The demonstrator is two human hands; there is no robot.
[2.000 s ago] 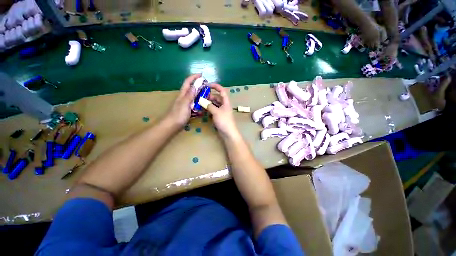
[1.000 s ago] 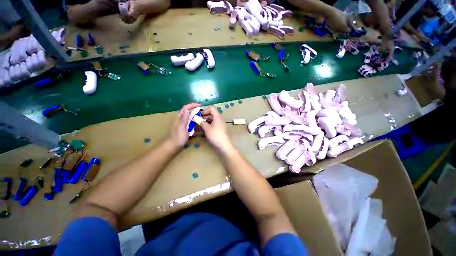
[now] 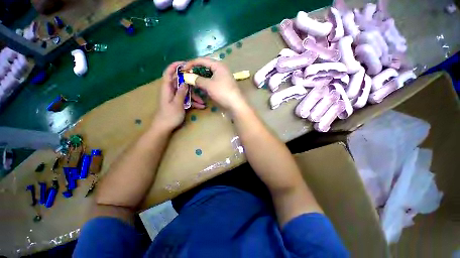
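My left hand [image 3: 171, 101] holds a part-filled housing [image 3: 187, 104], with a blue battery [image 3: 181, 79] inside its pale shell. My right hand [image 3: 214, 83] is at the upper end of the housing, its fingers on a green circuit board [image 3: 202, 71]. A cream-yellow piece [image 3: 190, 78] covers a right fingertip. The fingers hide much of the housing and the wires. A pile of pink housing shells [image 3: 323, 65] lies to the right on the bench. Batteries with boards [image 3: 72, 174] lie clustered at the left.
A green conveyor belt [image 3: 151, 50] runs beyond the bench, carrying a white shell [image 3: 79, 62] and battery sets. A small yellow piece [image 3: 241, 75] lies right of my hands. Teal dots are scattered on the bench. An open carton [image 3: 330, 186] with a translucent bag [image 3: 396, 156] stands lower right.
The view has shifted, so the shell pile and carton appear larger. A green board now shows at my right fingers above the housing. Both hands stay at the housing.
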